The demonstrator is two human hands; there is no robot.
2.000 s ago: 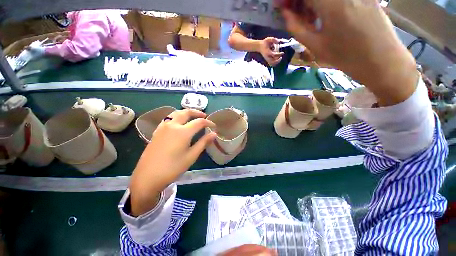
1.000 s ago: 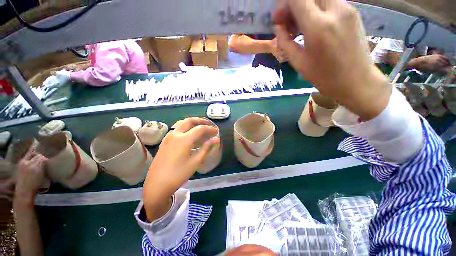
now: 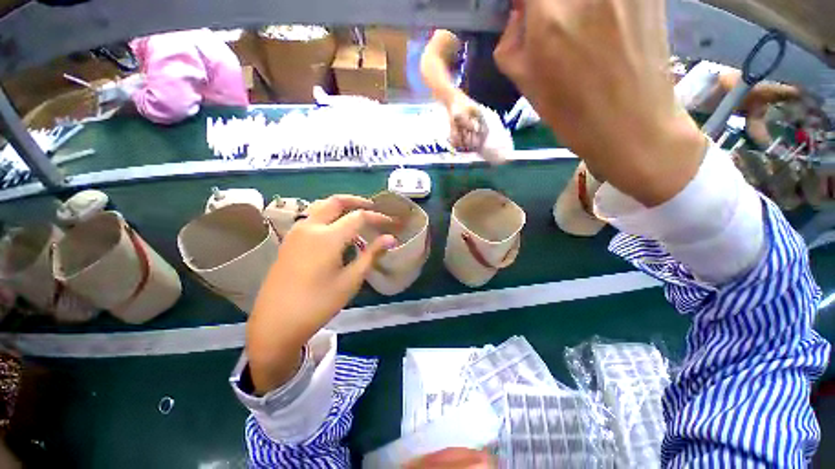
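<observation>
A beige cup-shaped housing (image 3: 407, 261) with a brown strap stands on the green belt. My left hand (image 3: 316, 266) is at its left side, thumb and fingers apart near its rim; I cannot tell whether they touch it. A second housing (image 3: 473, 252) stands just to the right. My right hand (image 3: 595, 87) is raised large and close at the top right, fingers bent together in front of the grey bar; whether it holds something small is hidden. Printed label sheets (image 3: 545, 426) lie at the front.
More housings (image 3: 128, 275) stand left and right on the belt. A small cream base (image 3: 409, 183) sits behind. A crinkled plastic sleeve (image 3: 632, 394) lies beside the sheets. White stick-like parts (image 3: 320, 137) form a row across. A person opposite reaches a hand (image 3: 469, 128) over. A metal bar (image 3: 366, 26) crosses above.
The housings beside my left hand stand further right relative to it. My right hand stays raised. The opposite person's hand has come lower and nearer. The neighbour's hand at the left has largely withdrawn.
</observation>
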